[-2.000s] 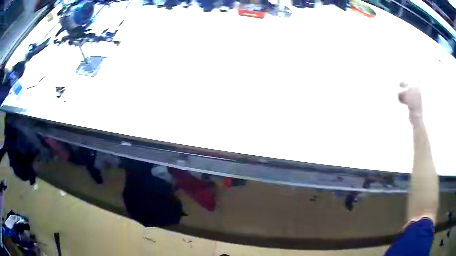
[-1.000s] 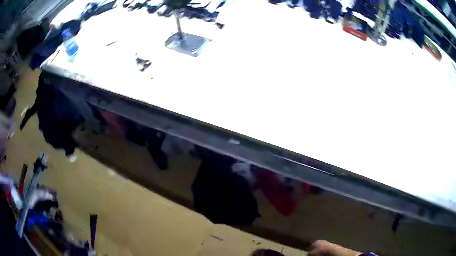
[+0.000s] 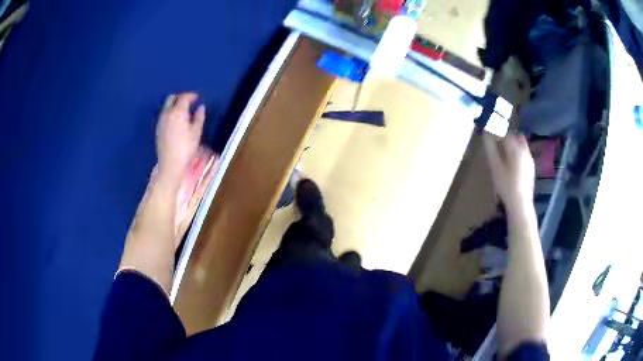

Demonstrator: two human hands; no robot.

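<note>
A wide navy cloth (image 3: 77, 162) covers the table on the left. My left hand (image 3: 182, 134) is over the cloth by its near edge, fingers bent and apart, with nothing seen in it. A pink-wrapped block (image 3: 194, 180) lies on the cloth edge, partly hidden behind my left wrist and forearm. A pale rail (image 3: 331, 37) runs from the table across the aisle, with a blurred white cutter head (image 3: 393, 48) on it. My right hand (image 3: 510, 166) is just below the rail's black-and-white end piece (image 3: 497, 116); whether it touches or grips it is unclear.
The brown table side (image 3: 247, 190) has a pale edge strip. A dark scrap (image 3: 356, 117) lies on the aisle floor. A bright blue piece (image 3: 341, 65) is under the rail. Dark cloth (image 3: 557, 84) is stored under the white-topped table (image 3: 617, 233) on the right.
The view has swung from the white-topped table to the navy cloth, rail and aisle. My left hand has come into view. My right hand, at the lower edge before, is now up by the rail's end.
</note>
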